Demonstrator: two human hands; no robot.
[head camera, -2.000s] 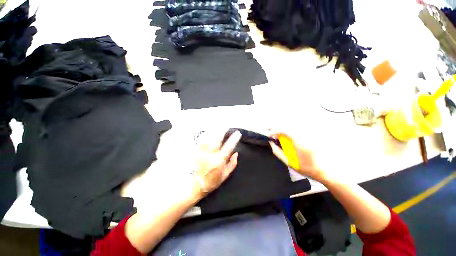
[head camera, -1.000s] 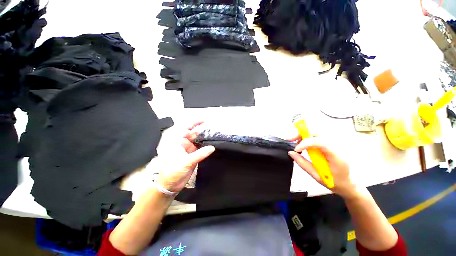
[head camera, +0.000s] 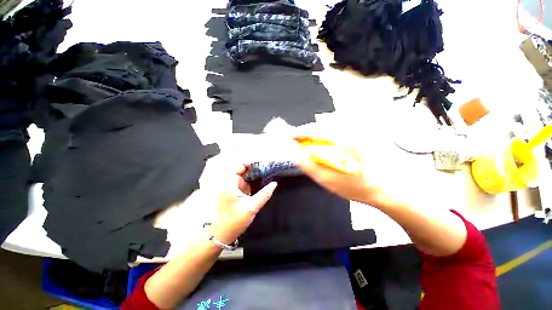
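A black panel (head camera: 302, 212) lies at the table's front edge, with a shiny mottled glued edge (head camera: 272, 169) at its far side. My left hand (head camera: 233, 203) grips the panel's far left corner between thumb and fingers. My right hand (head camera: 345, 178) holds the glue brush (head camera: 327, 154) by its yellow handle, over the right part of the far edge. The hand hides that part of the edge. The right hand is slightly blurred. I cannot tell whether the bristles touch the panel.
A large unglued panel pile (head camera: 133, 151) is at left. The glued stack (head camera: 272, 45) is at top centre. Black strips (head camera: 387, 42) are heaped at top right. The yellow glue pot (head camera: 499, 172), a small block (head camera: 448, 160) and an orange-brown block (head camera: 473, 111) are at right.
My right hand has left the panel's far right corner and moved left over the far edge, with the brush tilted flatter. My left hand has shifted slightly right, still at the left corner.
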